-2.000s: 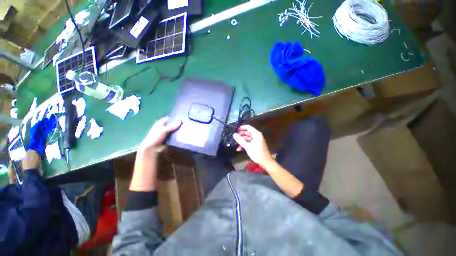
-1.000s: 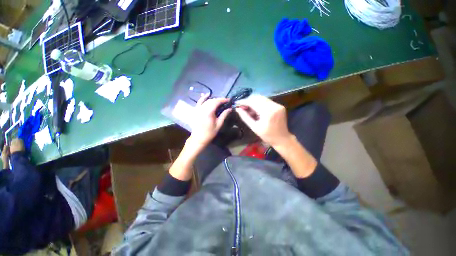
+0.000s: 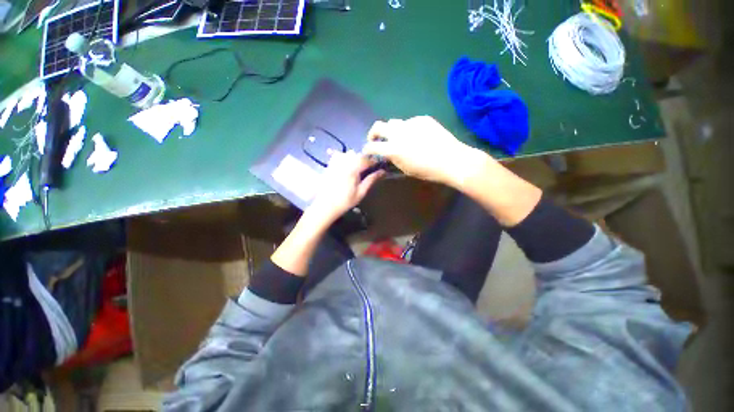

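A small solar panel (image 3: pixel 302 133) lies back side up at the front edge of the green bench, with its black junction box (image 3: pixel 324 146) and white rating label (image 3: pixel 298 178) showing. My left hand (image 3: pixel 344 179) and my right hand (image 3: pixel 414 146) are together over the panel's right corner. Their fingers close on the black panel cable (image 3: pixel 377 167), which is mostly hidden between them. Whether a tie is in the fingers cannot be seen.
A blue cloth (image 3: pixel 489 105) lies right of my hands. Behind it are white ties (image 3: pixel 505 28) and a white wire coil (image 3: pixel 587 53). At left are a clear bottle (image 3: pixel 121 78), white scraps (image 3: pixel 165 119), a black tool (image 3: pixel 54 137) and more panels (image 3: pixel 252 18).
My left hand let go of the panel's edge and moved to the cable beside my right hand. The loose cable loops are now gathered between both hands. The panel rests turned on the bench edge.
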